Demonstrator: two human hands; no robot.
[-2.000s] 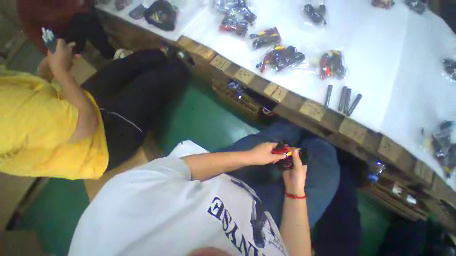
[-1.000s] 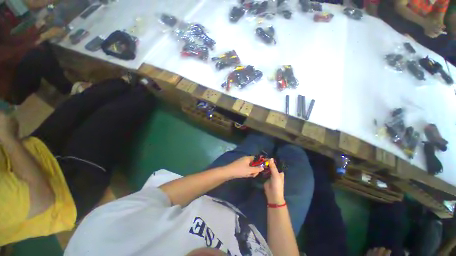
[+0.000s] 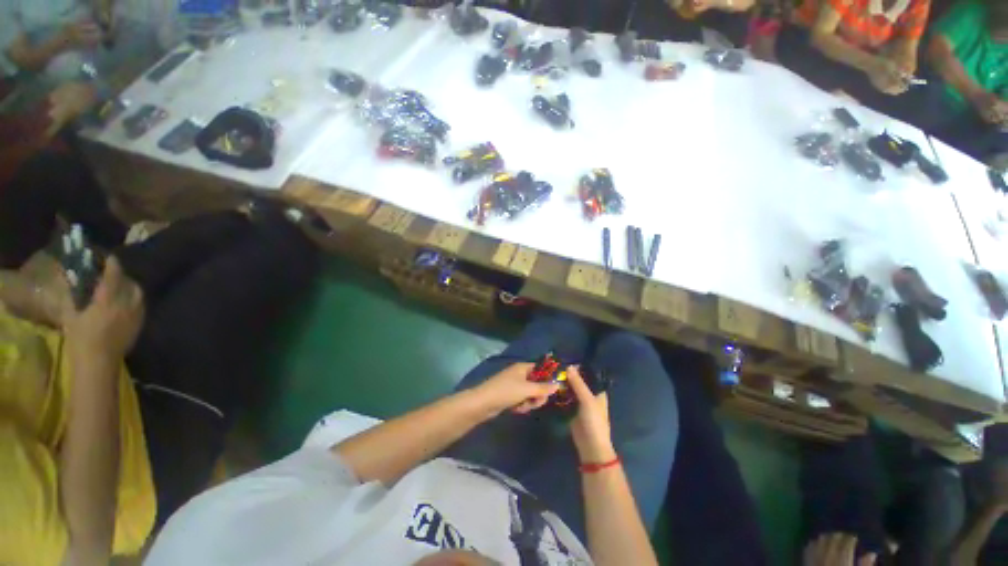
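My left hand (image 3: 517, 389) and my right hand (image 3: 589, 411) are together above my lap. Between them they hold a small cable set (image 3: 562, 386) with a black coil, bright red wires and yellow plugs. My left hand is on the red wires at its left side. My right hand, with a red cord at the wrist, holds the black coil side, with the thumb near the yellow part. The fingers and the black coil are partly hidden and blurred, so fine detail cannot be told.
Ahead stands a long white-covered table (image 3: 707, 210) with a pallet-wood edge. On it lie bagged cable sets (image 3: 511, 196), black sticks (image 3: 636, 250) near the edge and a dark bundle (image 3: 238, 137). A person in yellow (image 3: 66, 442) sits close at left; more people sit across the table.
The view has swung right and up, showing more of the table and people across it. Both hands stay together on the cable set; the red wires now bunch upward by my left fingers.
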